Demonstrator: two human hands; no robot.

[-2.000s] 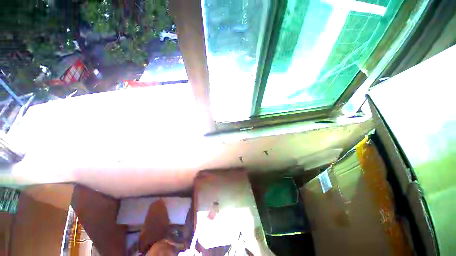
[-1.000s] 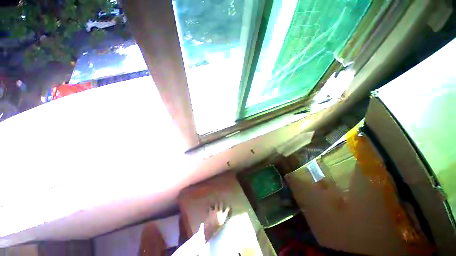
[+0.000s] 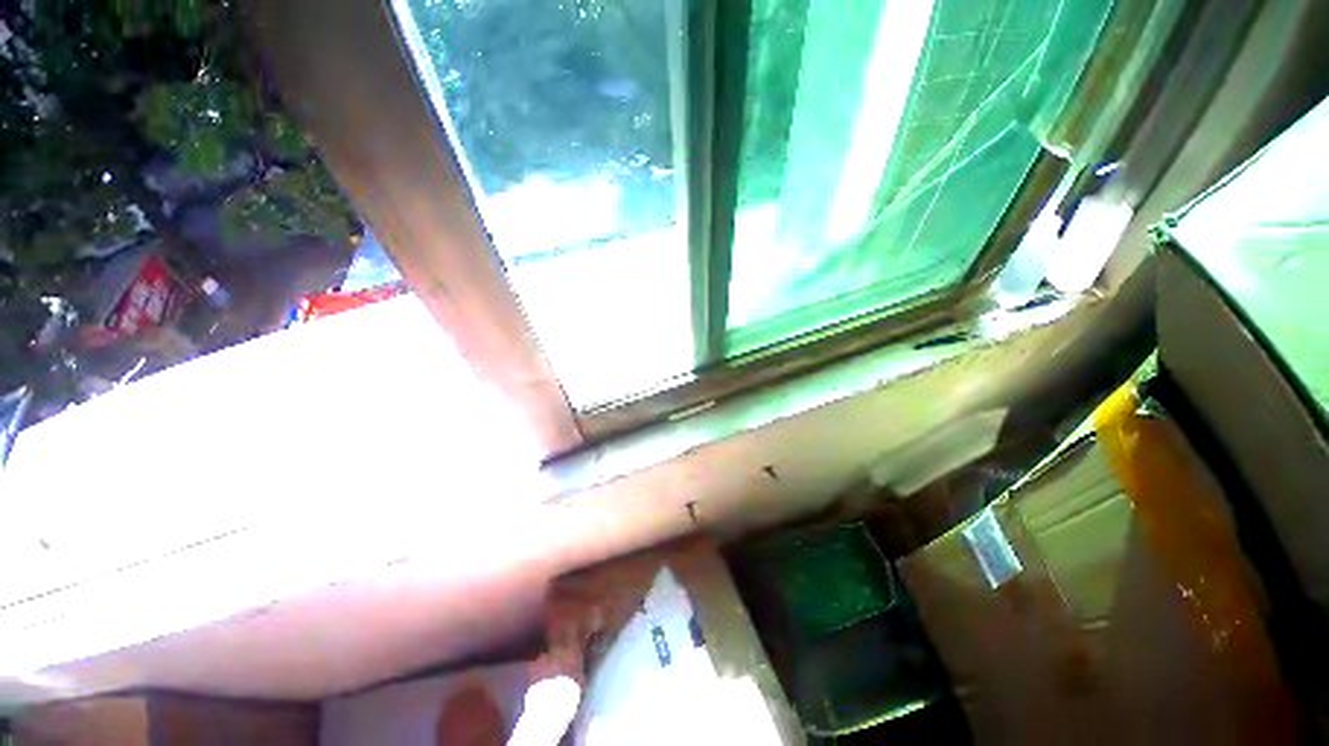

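Observation:
A brown carton [image 3: 707, 566] stands below the window wall at the lower middle. A bright white piece with small dark print [image 3: 663, 649] lies over its top; glare hides its outline. My left hand [image 3: 571, 624], with a white sleeve, is at the carton's left side beside the white piece. The hand is small and blurred, and I cannot tell whether it grips anything. My right hand is not in view.
A big brown carton with orange-brown tape [image 3: 1049, 612] stands at the right, with a dark green bin [image 3: 838, 583] left of it. Another large carton [image 3: 1239, 335] rises at the right edge. A window ledge [image 3: 758, 415] crosses behind. A white surface with a brown round patch [image 3: 394, 707] is at lower left.
The view has shifted. My left hand was spread on the carton's top and is now at its left side. The white piece with dark print now shows on the carton.

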